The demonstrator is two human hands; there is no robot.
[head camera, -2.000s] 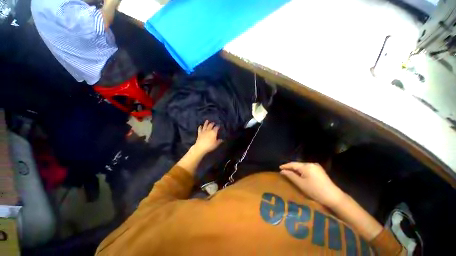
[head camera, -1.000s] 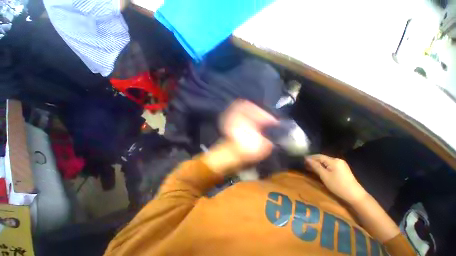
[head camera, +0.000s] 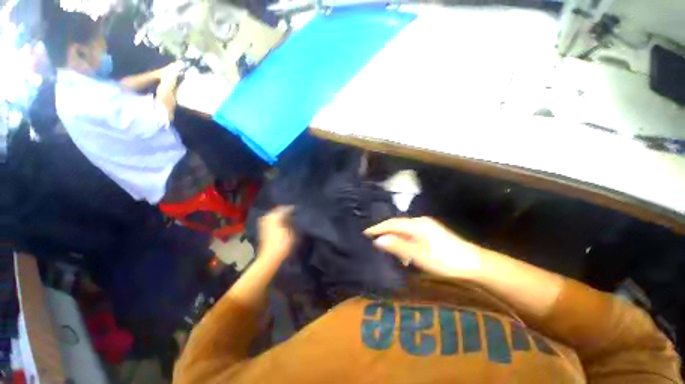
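A dark garment point(head camera: 342, 240) lies bunched over my lap, below the table's front edge. My left hand point(head camera: 276, 232) is at the garment's left side, blurred, its fingers curled on the dark cloth. My right hand point(head camera: 420, 244) is over the garment's right side, with thumb and fingers close together at the cloth. A small white piece point(head camera: 404, 189) shows on the dark cloth just under the table edge. The fingertips are too blurred to tell how firmly they hold the cloth.
A white table point(head camera: 466, 97) runs along the front. A blue sheet point(head camera: 300, 82) overhangs its left edge. Part of a sewing machine point(head camera: 601, 30) stands at the far right, with a dark pad point(head camera: 667, 73). A masked person point(head camera: 124, 131) works at the left by a red stool point(head camera: 206, 211).
The view has tilted up and shows more of the table. My right hand has moved left over the garment. My left hand has moved left from the middle of the cloth.
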